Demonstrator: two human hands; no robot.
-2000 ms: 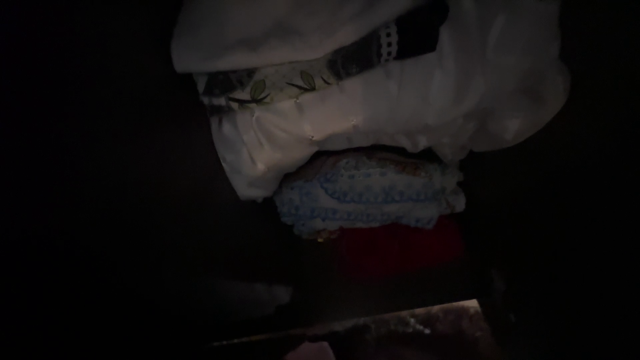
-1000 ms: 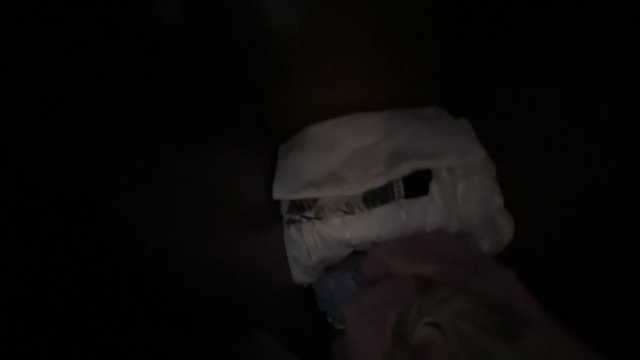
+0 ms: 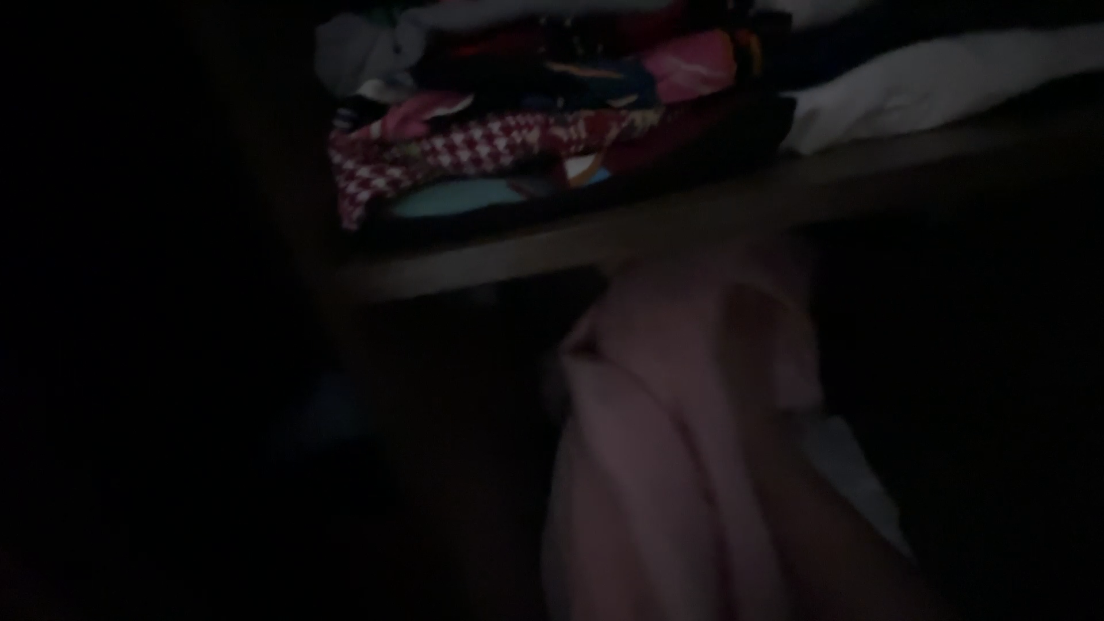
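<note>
A pink cloth [image 3: 655,414] hangs in loose folds just below the front edge of a shelf. My right hand [image 3: 755,345] grips it from the right side, with the forearm running down to the lower right. Its fingers are dim and blurred. Behind the forearm, part of a white cloth [image 3: 849,474] shows. My left hand cannot be made out in the dark.
Above the pink cloth runs a shelf board [image 3: 483,263]. On it lie a stack of folded clothes, among them a red and white patterned garment [image 3: 483,147] and a pink one [image 3: 690,67]. A white cloth [image 3: 931,86] lies to their right.
The view has swung to a shelf of clothes. The pink cloth, low in the frame a second ago in front of the folded white cloth, now hangs below the shelf edge.
</note>
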